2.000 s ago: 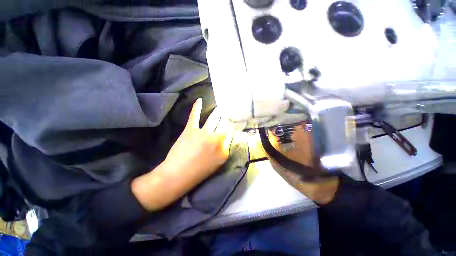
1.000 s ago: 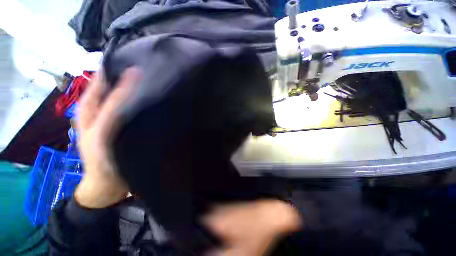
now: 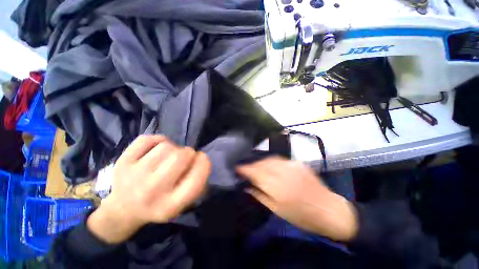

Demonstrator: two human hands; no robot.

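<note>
A large dark grey garment (image 3: 142, 68) lies heaped at the left of the sewing machine and hangs over the table's front edge. Its black inner fabric (image 3: 236, 113) shows between the heap and my hands. My left hand (image 3: 155, 181) is closed on the garment, knuckles up. My right hand (image 3: 299, 194) pinches the garment's edge beside it, slightly blurred; its fingertips are partly hidden in the cloth. A thin black strip (image 3: 315, 137) curves over the table's front edge behind my right hand.
The white sewing machine (image 3: 367, 47) with "JACK" lettering stands at the right. A bundle of black strips (image 3: 367, 84) lies under its arm, beside a slim dark reddish-brown tool (image 3: 417, 110). Blue plastic baskets (image 3: 52, 218) and red material (image 3: 23, 100) are at the far left.
The view has shifted, and the machine sits higher and further left. Both hands have come closer together on the garment, in front of the table. The thin strip at the table edge now shows.
</note>
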